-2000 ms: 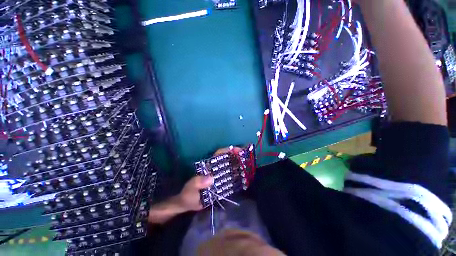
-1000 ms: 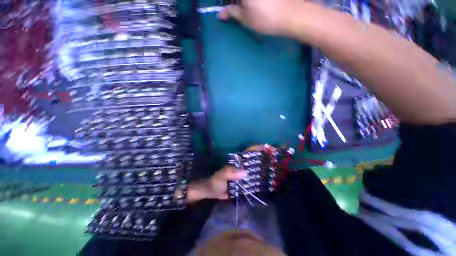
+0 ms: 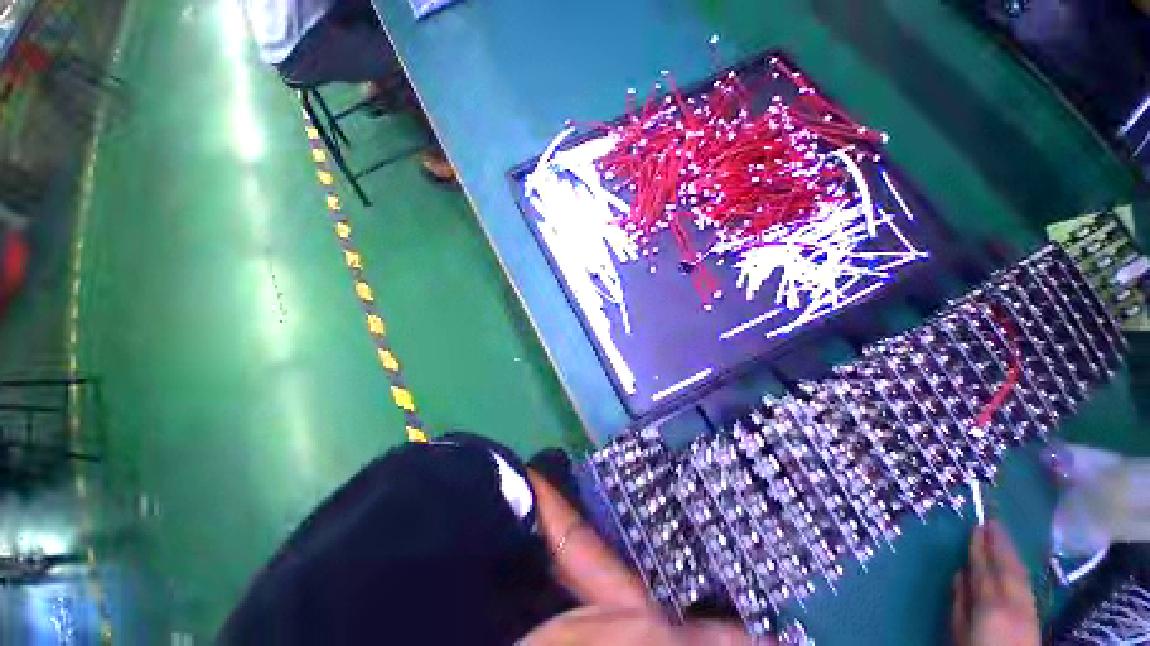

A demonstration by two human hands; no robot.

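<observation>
My right hand (image 3: 996, 596) is at the lower right, cut off by the bottom edge, with a white cable (image 3: 977, 502) at its fingertips. My left forearm (image 3: 583, 553) reaches down from the dark sleeve at the bottom centre. The skin at its lower end is cut off by the edge, so I cannot tell what my left hand holds. A long tiered stack of circuit board panels (image 3: 807, 486) runs diagonally beside both, with a red cable (image 3: 1009, 372) lying on it.
A black tray (image 3: 668, 341) behind the stack holds a pile of red cables (image 3: 744, 164) and white cables (image 3: 580, 227). The bench's left edge borders a green floor with yellow-black tape (image 3: 366, 293). A person's leg and a stool (image 3: 341, 145) are at the upper left.
The view has swung left, bringing the cable tray and floor into sight. The wired panel my left hand held is out of sight. My right hand now shows low, with a white cable.
</observation>
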